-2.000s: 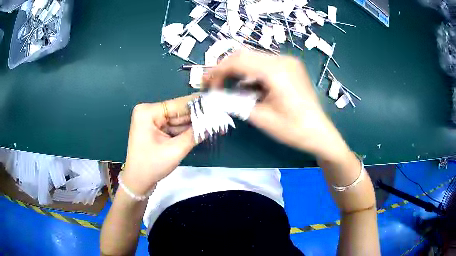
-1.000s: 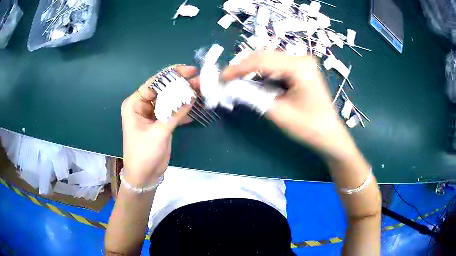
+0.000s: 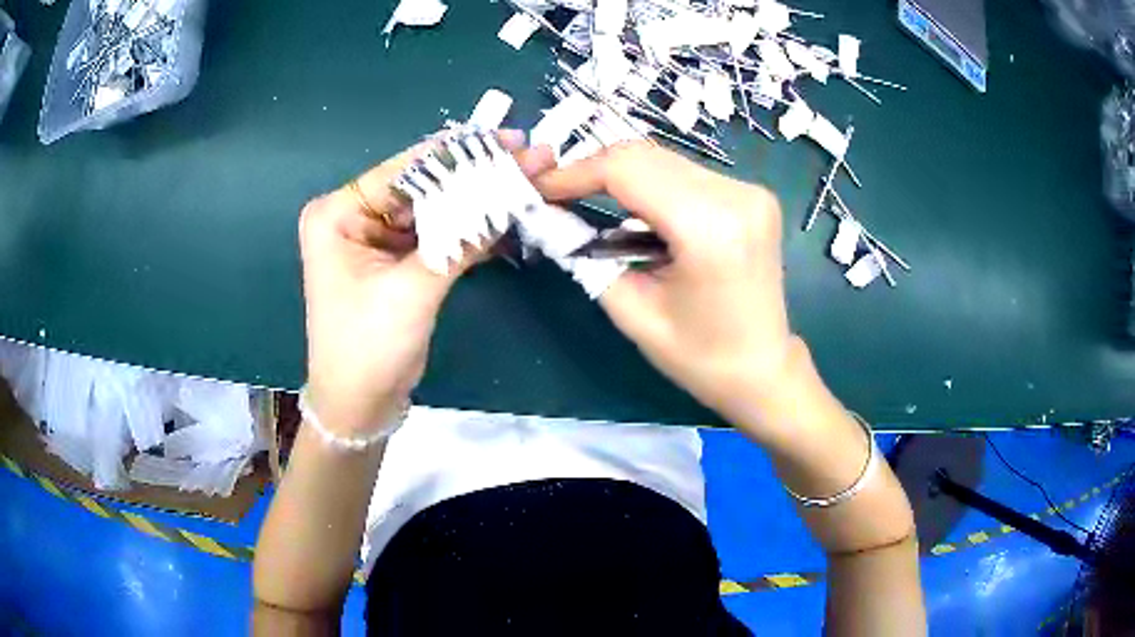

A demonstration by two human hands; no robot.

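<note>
My left hand (image 3: 371,274) holds a fanned row of tabbed pins (image 3: 463,205), their white tabs overlapping into one block with a toothed lower edge. Silver pin ends show in a row above the tabs. My right hand (image 3: 697,255) is close beside the row's right side, its fingertips near my left fingertips. It holds a dark, narrow tool (image 3: 629,245) and white tab-like pieces (image 3: 560,233) between the fingers. Where the white pieces meet the held row is hidden and blurred.
A pile of tabbed pins (image 3: 685,93) lies beyond my hands on the green bench mat (image 3: 249,237). A clear tray (image 3: 187,93) of similar pieces is upper left, a flat grey device (image 3: 952,31) upper right, clear bags far right. A carton of white strips (image 3: 162,423) stands below the bench.
My right hand has moved slightly left, against the held row. The white strip raised between my hands a second ago is now lower, beside the row. My left hand still holds the fan.
</note>
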